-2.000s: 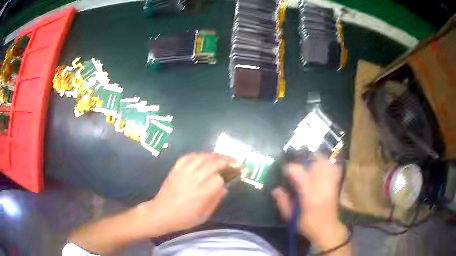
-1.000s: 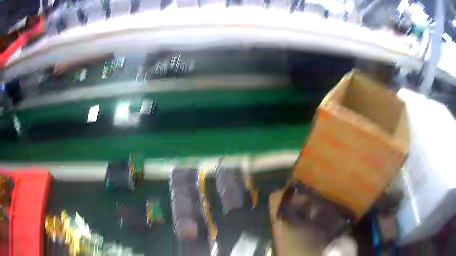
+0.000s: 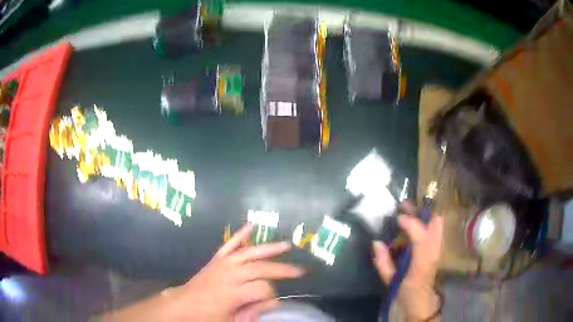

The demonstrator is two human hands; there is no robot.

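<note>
My left hand [image 3: 242, 277] is at the bottom centre, palm down, fingers apart, with fingertips at a small green circuit board [image 3: 264, 227]. Whether they touch it is unclear. A second green board [image 3: 330, 240] with a yellow flex lies to its right. My right hand [image 3: 418, 258], blurred at the lower right, is around a blue soldering iron [image 3: 397, 283]; its tip cannot be made out. Glaring white LCD modules [image 3: 371, 179] lie just beyond my right hand. A thin pale line shows below my left hand; what it is cannot be told.
A red basket [image 3: 28, 157] and heaped boards [image 3: 151, 179] are at left. Rows of LCD modules [image 3: 286, 82] and soldered assemblies [image 3: 191, 94] lie at the back. A fume fan [image 3: 490, 144], carton [image 3: 534, 94], cardboard [image 3: 433, 157] and round white spool [image 3: 493, 229] are at right.
The view swung up to the conveyor, then back down. My left hand no longer pinches at the glaring screen; its fingers are spread. Two separate boards now lie in front of me.
</note>
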